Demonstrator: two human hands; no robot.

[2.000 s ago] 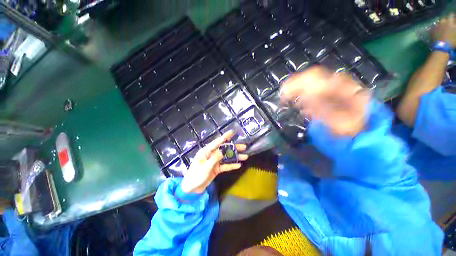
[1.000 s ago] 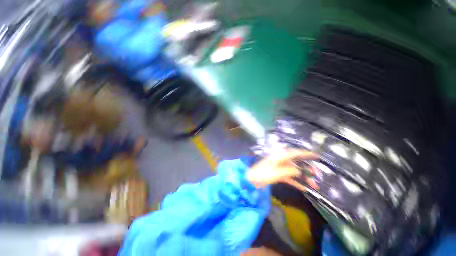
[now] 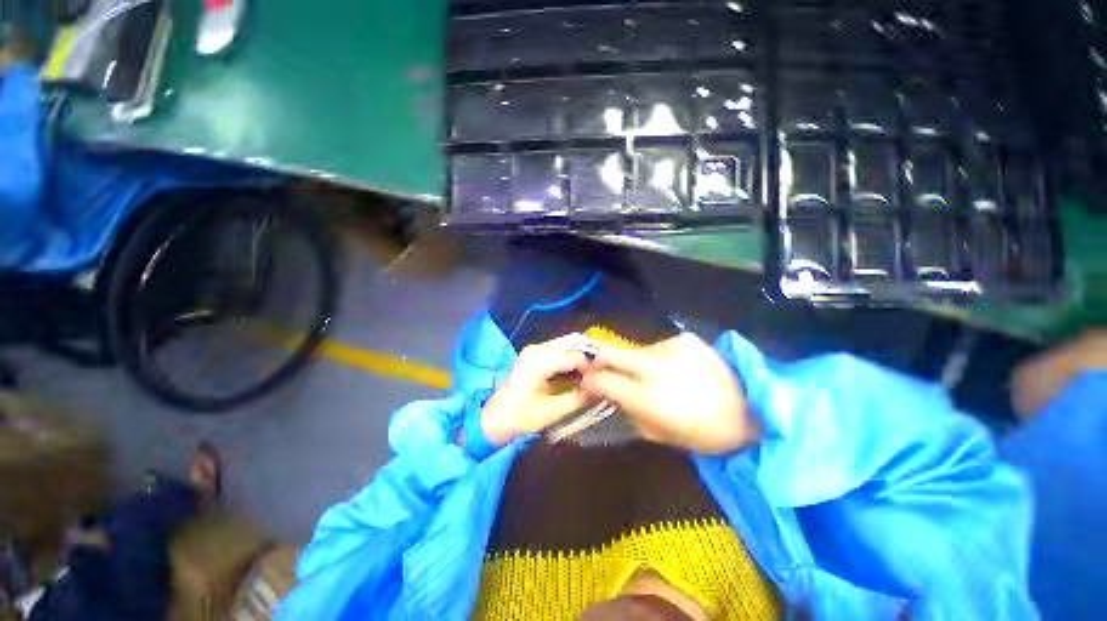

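My left hand [image 3: 528,391] and my right hand [image 3: 682,394] meet at the fingertips in front of my body, below the bench edge. Between the fingertips is a small part with shiny details [image 3: 586,353], mostly hidden by the fingers; it looks like the small dark housing. A slim pale strip [image 3: 584,423], perhaps a tool, shows under my right fingers. A glossy black tray [image 3: 540,182] lies on the bench beyond my hands. A bright square outline [image 3: 719,177] shows in its near right pocket, part or glare.
A second black tray [image 3: 910,221] lies to the right and overhangs the green bench [image 3: 328,109]. A red-and-white object [image 3: 220,24] is at top left. A wheelchair wheel [image 3: 225,297] and a person's blue sleeve are left; another person's arm [image 3: 1059,376] is at the right edge.
The view has swung back from the left and steadied. My right hand, over the trays two seconds ago, is now against my left hand. Both are away from the trays, close to my body.
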